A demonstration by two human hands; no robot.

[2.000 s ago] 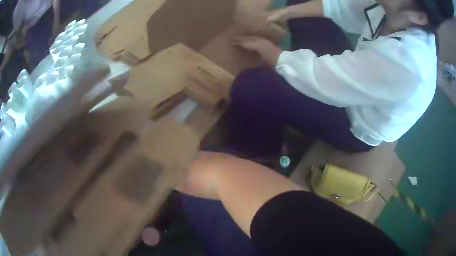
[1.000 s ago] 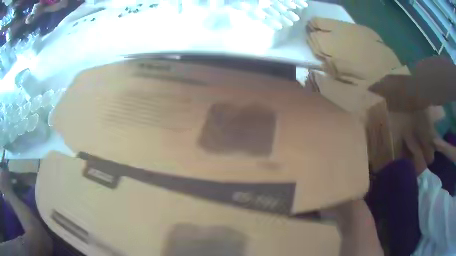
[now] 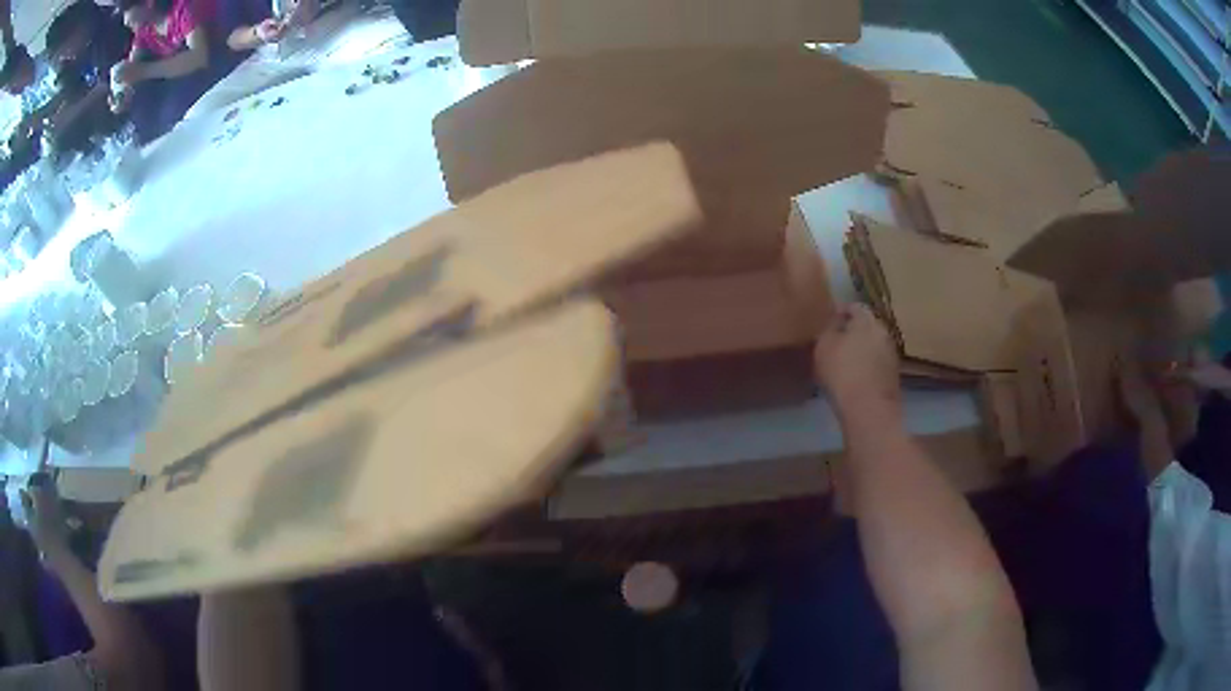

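A printed flat box blank [image 3: 392, 446] with dark squares is held up, tilted, at left centre. My left forearm rises under it; my left hand [image 3: 616, 412] is mostly hidden, with what look like fingers at the blank's right edge. A brown open box [image 3: 716, 317] with its tall lid raised stands on the white table behind the blank. My right hand [image 3: 859, 362] is curled beside the box's right wall, near a stack of flat blanks [image 3: 938, 297]; its exact hold is unclear.
Pale cups [image 3: 128, 324] stand in rows at left on the white table [image 3: 358, 162]. More blanks [image 3: 999, 142] lie at back right. A neighbour's arms and white sleeve are at right, another person's arm at lower left, people at upper left.
The blank has moved left from the centre, uncovering the open box. My right hand has left the blank's lower right and moved up beside the box. The view has shifted slightly.
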